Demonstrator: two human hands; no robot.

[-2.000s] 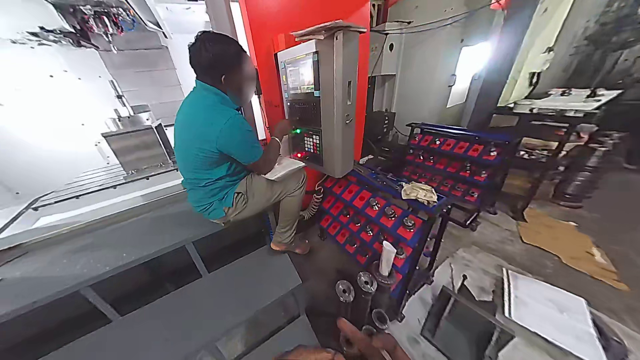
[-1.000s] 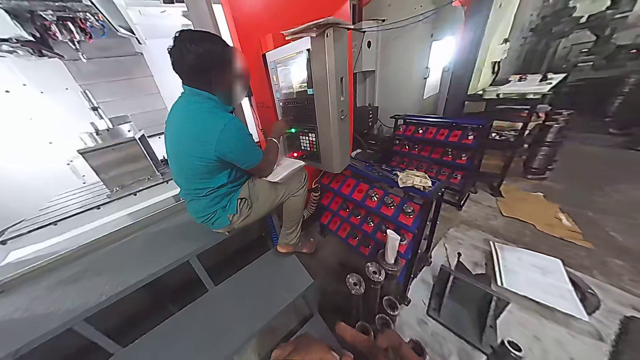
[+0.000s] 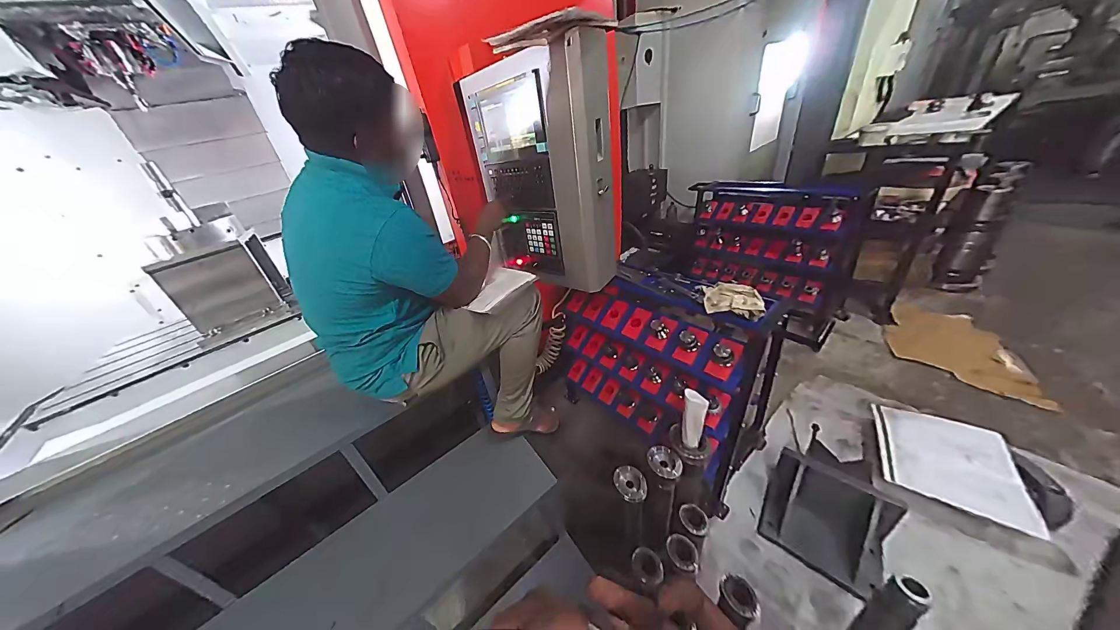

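Observation:
At the bottom edge my left hand [image 3: 541,610] and my right hand [image 3: 658,602] show only in part, close together, with fingers bent. Whether anything is between them is hidden by the frame edge. Just beyond them several flanged metal cylinders stand upright on the floor, one with a round flange [image 3: 630,483]. A darker cylinder [image 3: 738,598] is right of my right hand. A co-worker in a teal shirt [image 3: 363,271] sits at the left with papers [image 3: 500,289] on the lap and one hand at the keypad of a machine control panel [image 3: 535,238].
Grey metal steps [image 3: 411,542] fill the lower left, beside the open machining bay with a metal block [image 3: 210,284]. Tool-holder racks [image 3: 634,324] with red sockets stand at centre right, a cloth [image 3: 733,299] on top. At right are a white board [image 3: 958,468], an angled metal bracket [image 3: 827,516] and cardboard [image 3: 967,354].
My hands remain low in view, close together, and the left shows a little less than one second ago. The co-worker stays seated with a hand at the control panel.

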